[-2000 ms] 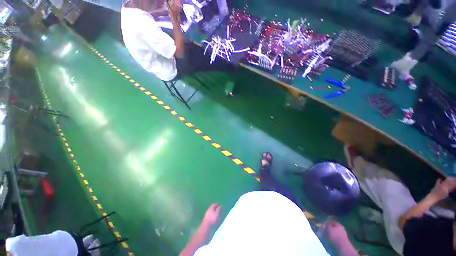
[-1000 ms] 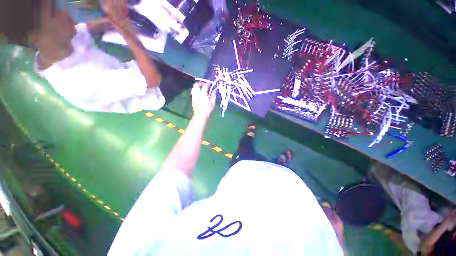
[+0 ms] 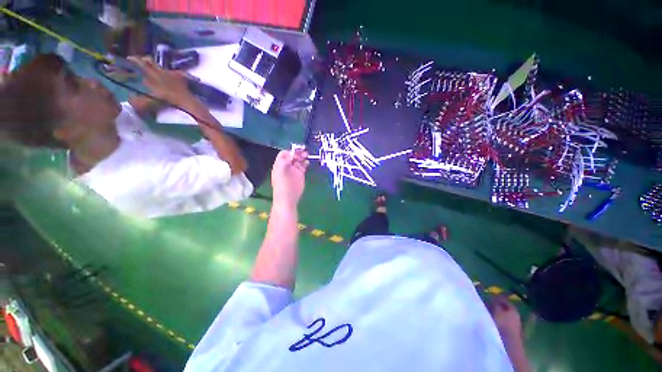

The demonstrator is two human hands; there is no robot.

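Note:
A tangled heap of thin white strips (image 3: 348,158) lies on a dark mat (image 3: 392,131) at the near edge of the green bench. My left hand (image 3: 289,178) is just left of the heap at the bench edge. Its fingers are pinched around the end of a white strip, which points toward the heap. My right hand (image 3: 504,311) hangs low at my right side, blurred and partly hidden by my shirt; its fingers cannot be made out.
Red and silver parts with pale strips (image 3: 472,131) are heaped to the right, near blue-handled pliers (image 3: 602,203). A seated person (image 3: 160,174) works at the left beside a white-black fixture (image 3: 265,62) and a red panel (image 3: 239,11). A black round stool (image 3: 564,288) stands at lower right.
The view has swung toward the bench. My left hand rose from my side to the strips, then drew slightly left of the heap. My right hand stays low.

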